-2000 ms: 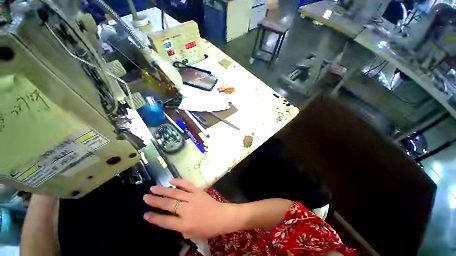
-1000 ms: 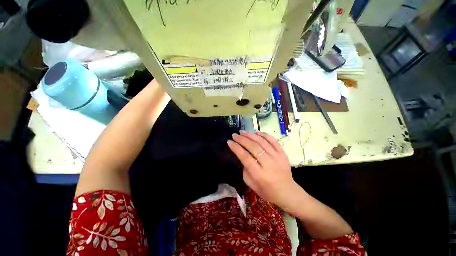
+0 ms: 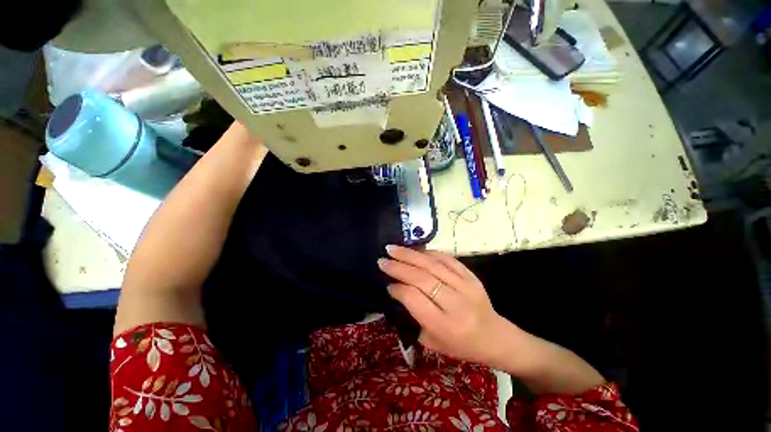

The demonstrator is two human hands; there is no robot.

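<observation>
A black garment piece (image 3: 313, 228) lies under the cream sewing machine head (image 3: 338, 93) and hangs down over my lap. My right hand (image 3: 440, 295) rests at the cloth's right edge, fingertips on it just below the shiny needle plate (image 3: 418, 211); whether it pinches the cloth I cannot tell. My left forearm reaches forward on the left, and my left hand is hidden behind the machine head. A small bit of white strip (image 3: 409, 354) shows below my right hand. The needle area is mostly hidden by the head and cloth.
A light blue bottle (image 3: 97, 135) stands on papers at the left. Right of the head lie a blue pen (image 3: 468, 160), other pens, a long grey sliver (image 3: 554, 160) on brown card, white paper (image 3: 537, 110), a phone-like dark object (image 3: 545, 51) and loose thread (image 3: 512, 202).
The view has swung from the table's right side to face the machine. My right hand has moved slightly toward me, and more of the needle plate shows. Less white strip shows at my lap.
</observation>
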